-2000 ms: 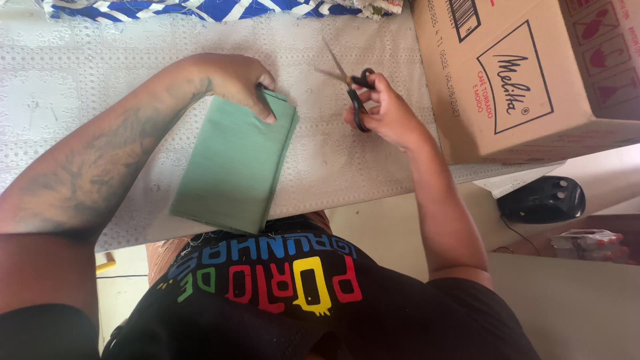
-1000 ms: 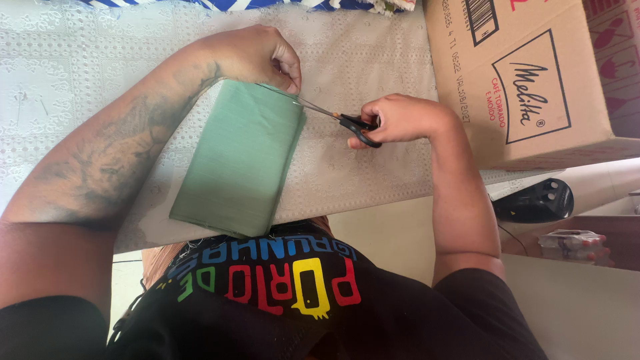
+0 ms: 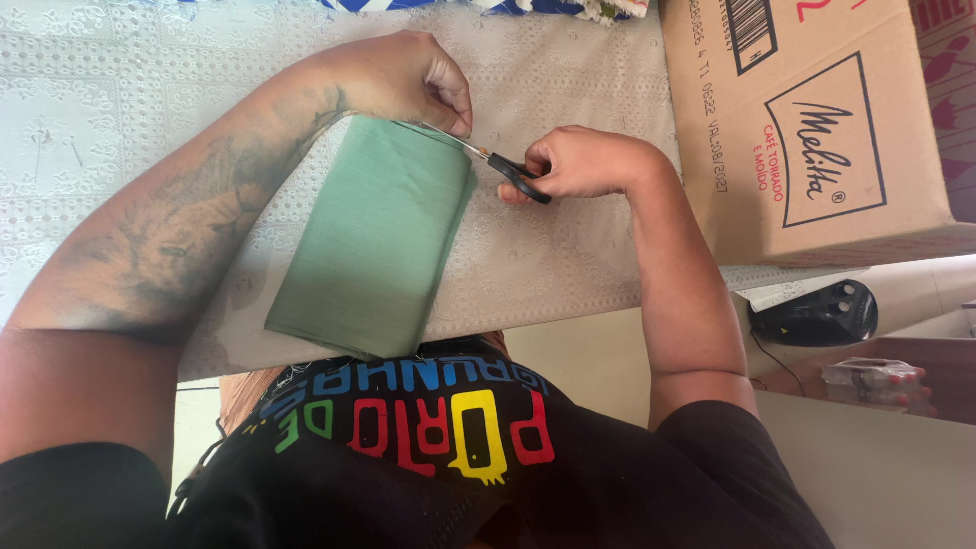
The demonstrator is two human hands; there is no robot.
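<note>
A folded piece of green fabric (image 3: 374, 236) lies on the lace-patterned tablecloth, its lower end at the table's front edge. At its top edge is my left hand (image 3: 427, 84), thumb and fingers pinched together close to the scissor blades; whether they grip the cloth edge is hard to see. My right hand (image 3: 583, 164) holds black-handled scissors (image 3: 521, 175) by their finger loops. The blades point left along the fabric's top edge and look nearly closed, with part of them hidden by my left hand.
At the right stands a large cardboard box (image 3: 762, 137) with printing. Blue-and-white patterned fabric (image 3: 366, 6) runs along the top. Below the box are a black device (image 3: 816, 313) with knobs and a plastic-wrapped pack (image 3: 877, 385). The tablecloth (image 3: 564, 282) ends near my shirt.
The scissors, spread and held away from the fabric two seconds ago, have come left to its top edge. My left hand has moved from on top of the fabric to beyond that edge.
</note>
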